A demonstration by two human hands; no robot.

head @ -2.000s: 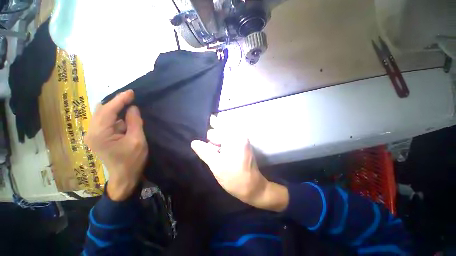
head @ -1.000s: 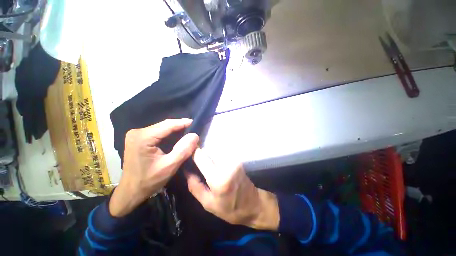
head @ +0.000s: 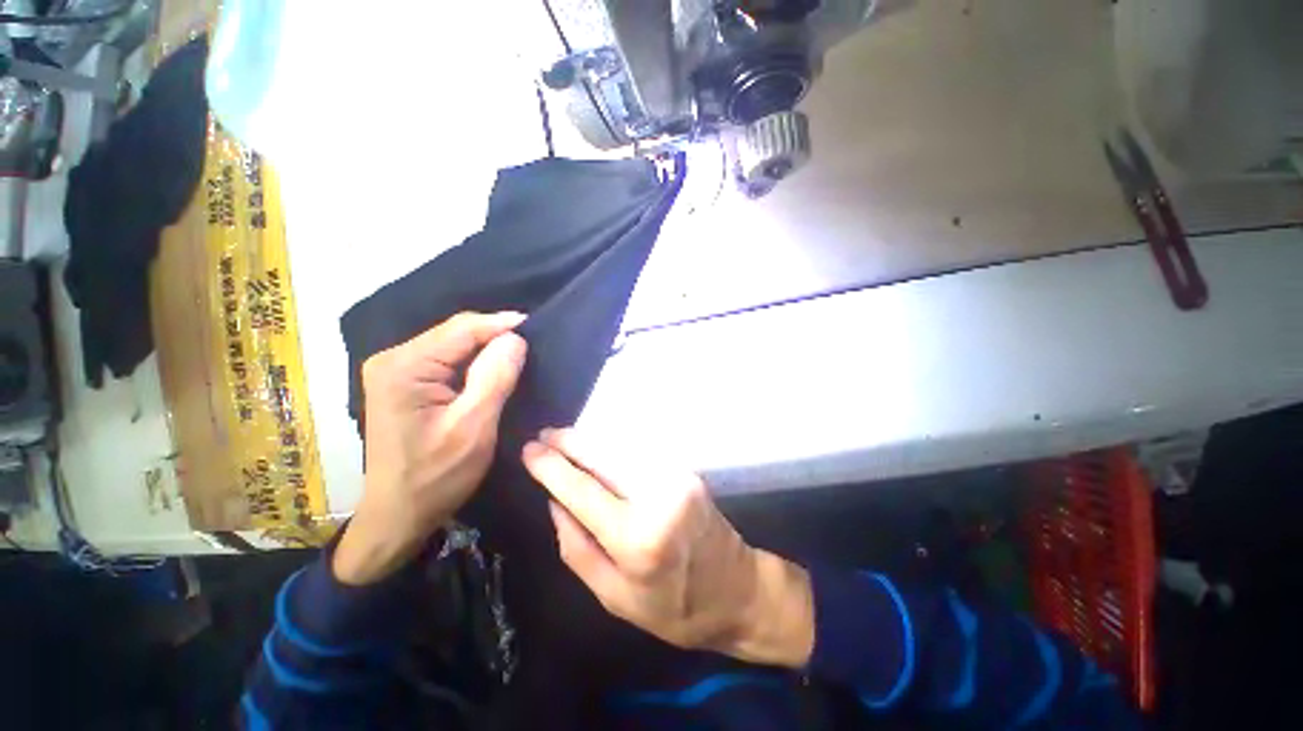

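A black garment piece [head: 550, 243] lies on the white sewing machine table, its far corner under the presser foot [head: 665, 163] in the bright lamp light. It hangs over the table's near edge towards the lap. My left hand [head: 440, 429] pinches a fold of the cloth between thumb and fingers. My right hand [head: 650, 550] grips the cloth's right edge lower down, near the table edge; its fingertips are partly hidden by the cloth. The knurled round knob [head: 773, 147] is right of the foot.
Thread snips [head: 1169, 243] with red handles lie on the machine bed at the right. A loose black piece [head: 132, 214] lies at the left by cardboard with yellow printed tape [head: 257, 357]. A red-orange plastic basket [head: 1093, 564] stands below the table at the right.
My left hand has moved right from the cloth's left edge to a fold nearer the middle. My right hand, spread open earlier, has closed on the right edge. The view has shifted slightly.
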